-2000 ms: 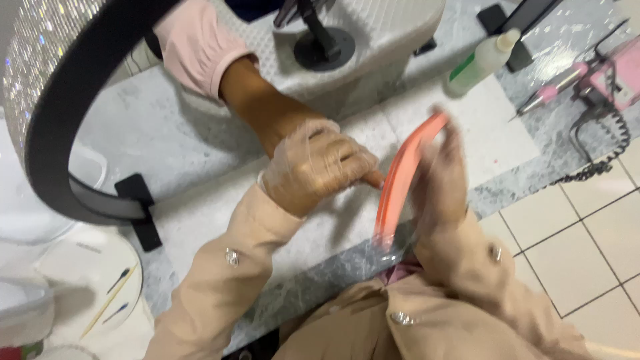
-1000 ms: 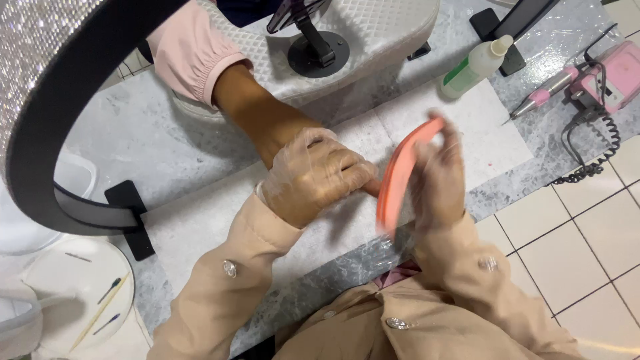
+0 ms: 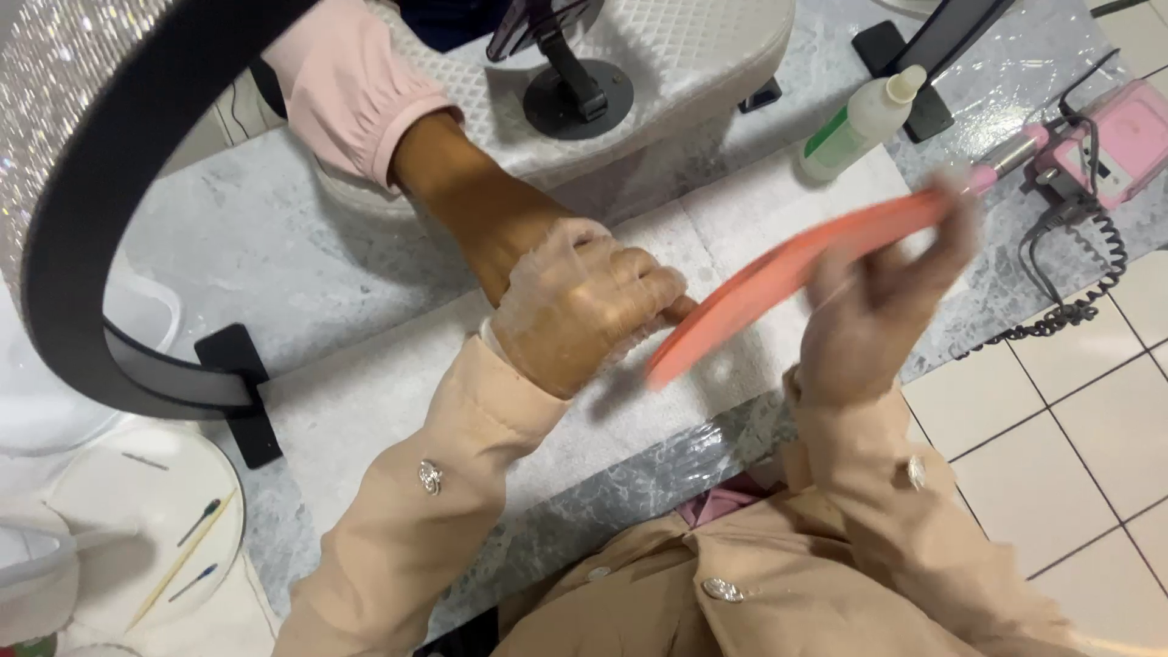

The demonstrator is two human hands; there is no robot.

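Observation:
My left hand [image 3: 584, 310], in a thin clear glove, is closed around the fingers of another person's hand, whose forearm [image 3: 474, 196] comes from a pink sleeve. One fingertip [image 3: 680, 308] of that hand sticks out past my fingers. My right hand [image 3: 876, 301], blurred, holds a curved orange nail file [image 3: 776, 283] by its upper right end. The file's lower part lies right beside the fingertip; whether they touch I cannot tell. White paper towel [image 3: 383, 401] covers the marble-patterned table under both hands.
A black lamp arch [image 3: 68, 274] with a foot [image 3: 242, 392] curves on the left. Behind are a white quilted armrest [image 3: 712, 55] and a phone holder [image 3: 579, 96]. A bottle [image 3: 858, 123] and a pink nail drill unit [image 3: 1118, 141] with coiled cord stand right; a white plate [image 3: 214, 447] holds thin tools.
The orange file, upright beside the fingertip earlier, is now tilted more to the right, and my right hand has moved up and right. My left hand keeps its hold on the other person's fingers.

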